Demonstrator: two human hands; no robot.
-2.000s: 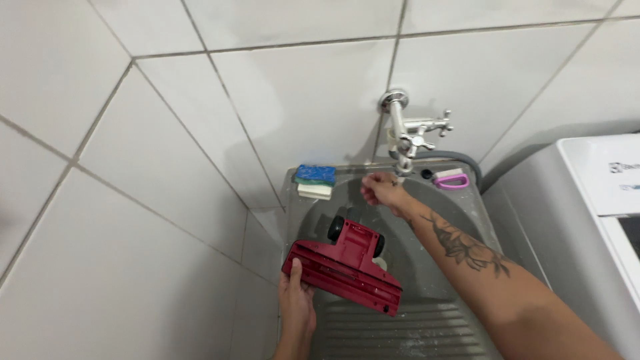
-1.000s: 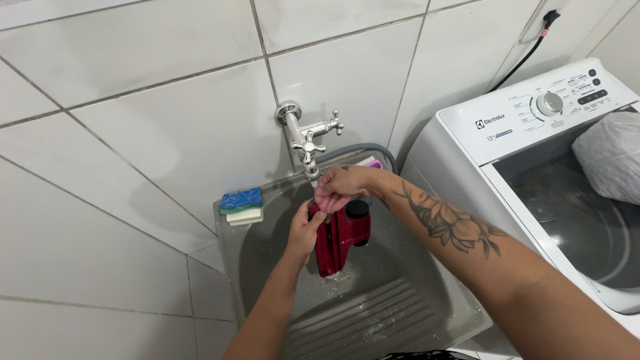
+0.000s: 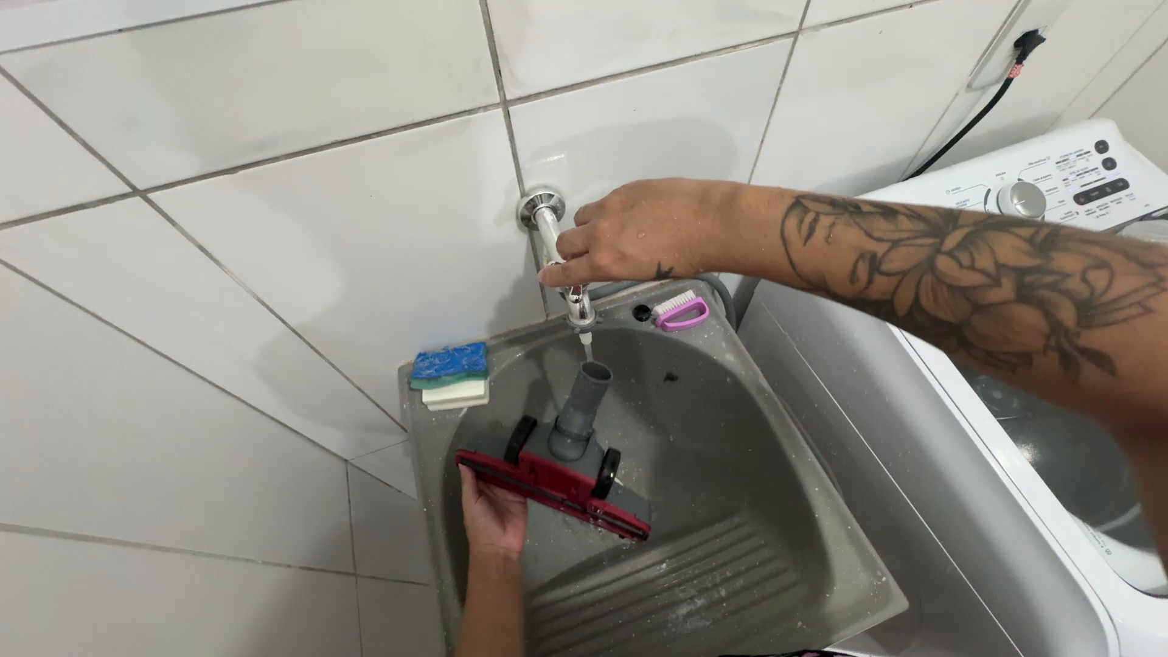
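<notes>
My left hand (image 3: 494, 513) holds the red and grey vacuum cleaner floor head (image 3: 558, 485) by its left end, over the basin of the grey laundry sink (image 3: 876, 593). The grey neck of the floor head points up, its open end just below the spout of the chrome faucet (image 3: 580, 312), where a thin stream of water shows. My right hand (image 3: 630, 235) is on the upper part of the faucet, fingers bent around it; its handles are mostly hidden behind the hand.
A blue and green sponge (image 3: 449, 363) lies on a white block (image 3: 455, 394) at the sink's back left corner. A pink-handled scrub brush (image 3: 683, 312) and a small black round piece (image 3: 641, 312) lie at the back right. A white washing machine (image 3: 876, 365) stands to the right.
My right hand has moved from the floor head up to the faucet. The floor head is turned, and its neck now faces the spout. The view has shifted.
</notes>
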